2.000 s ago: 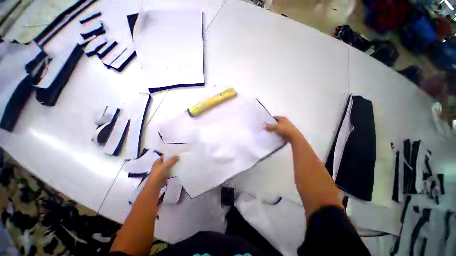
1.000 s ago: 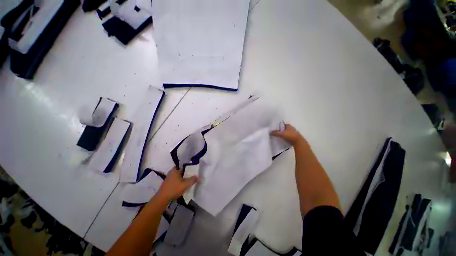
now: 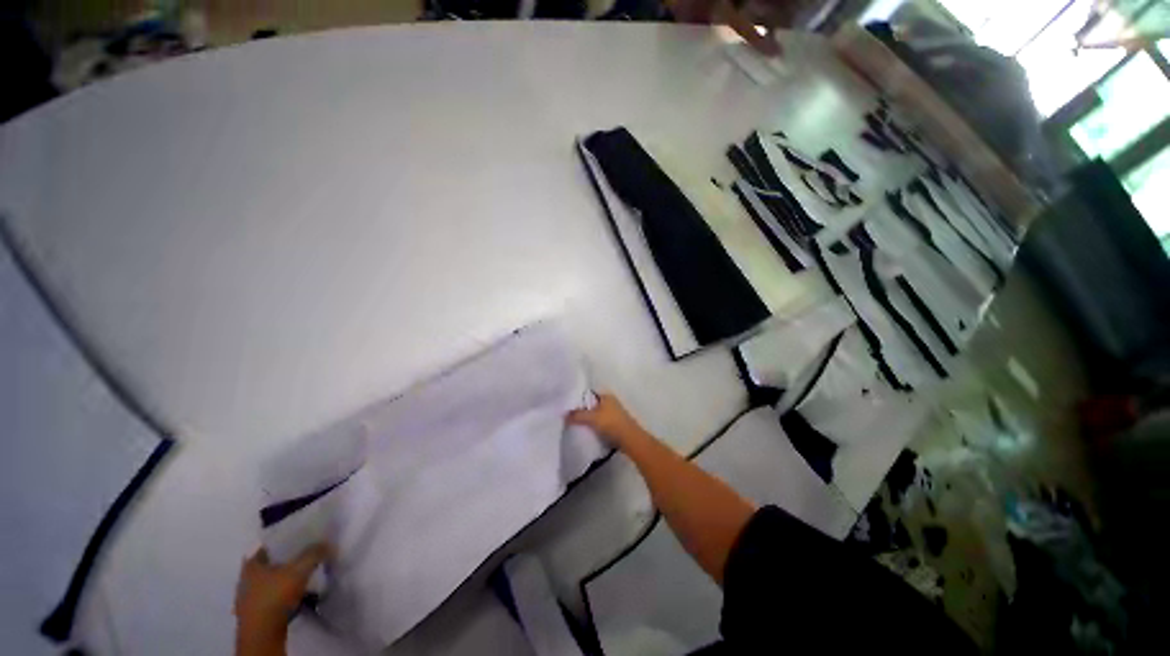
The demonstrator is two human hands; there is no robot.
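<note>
A wide cut panel bundle [image 3: 449, 481], white paper on top with dark cloth at its edges, is held between both hands low in front of me. My left hand [image 3: 276, 583] grips its left end, beside a short dark-edged fold; the hand is near the bottom of the picture. My right hand [image 3: 603, 420] grips its right end, with the thumb on top and the fingers hidden below. More white panels [image 3: 712, 525] with dark edges lie just right of the held bundle, partly under my right forearm.
A long black panel stack [image 3: 686, 250] lies beyond my right hand. Strips and small cut parts [image 3: 776, 192] lie farther right. A large paper-topped stack [image 3: 64, 461] is at the left edge. A person's hand [image 3: 754, 32] shows at the far table edge. Scraps litter the floor at right.
The view has swung right, so the small parts at left are out of sight. Both hands still hold the bundle, now spread wider. The yellow tube on it no longer shows.
</note>
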